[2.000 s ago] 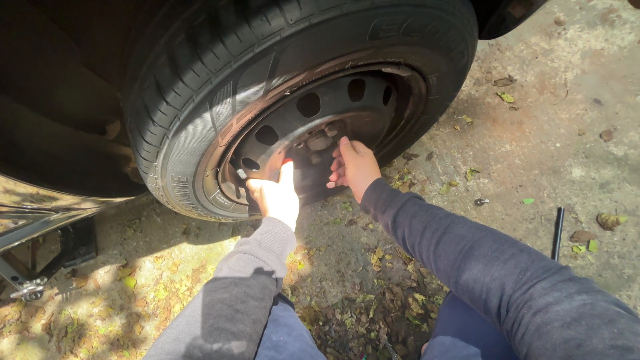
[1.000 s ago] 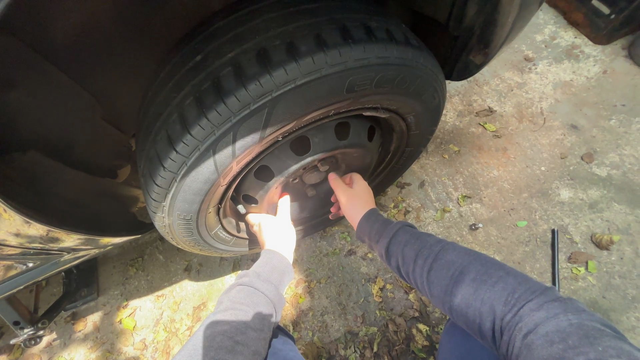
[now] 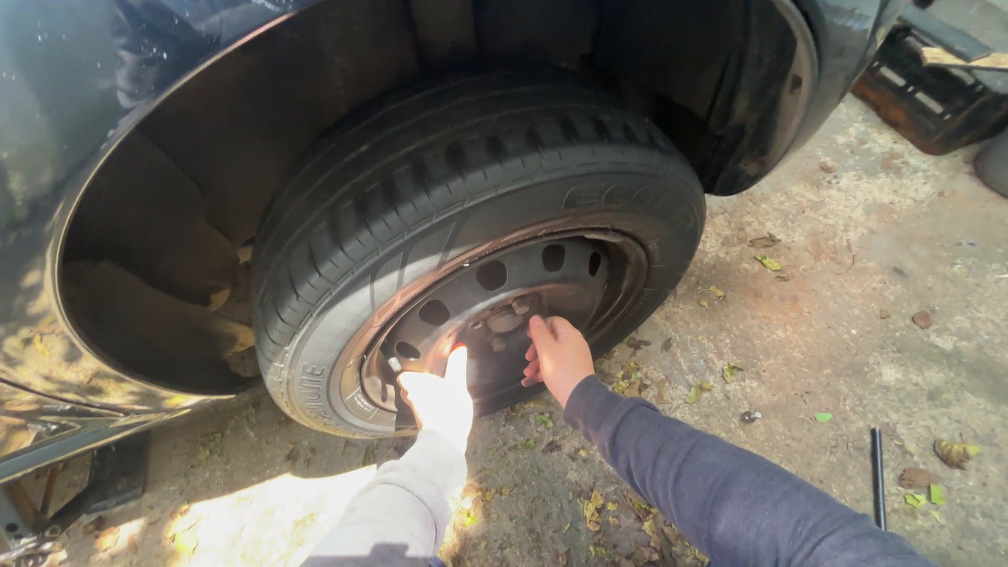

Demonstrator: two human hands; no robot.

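A car wheel with a black tyre (image 3: 488, 189) and a dark steel rim (image 3: 492, 276) stands in the wheel arch, its hub and several wheel bolts or nuts near the middle. My left hand (image 3: 442, 394) is at the lower left of the rim, brightly sunlit, thumb pointing up toward the hub; its fingers are partly hidden. My right hand (image 3: 557, 358) is just right of the hub, fingers curled and thumb near the bolts. Whether either hand holds a small part cannot be made out. A light valve cap or stem (image 3: 394, 365) shows left of my left hand.
A metal jack (image 3: 47, 504) stands under the car's sill at the lower left. On the concrete at right lie a dark metal bar (image 3: 878, 479), a small metal piece (image 3: 750, 416) and scattered leaves. A black plastic crate (image 3: 929, 98) is at the upper right, near the car's bodywork (image 3: 197, 39).
The view has shifted, bringing more of the wheel arch and the crate into sight. Both hands stay at the rim, with only slight movement of the fingers.
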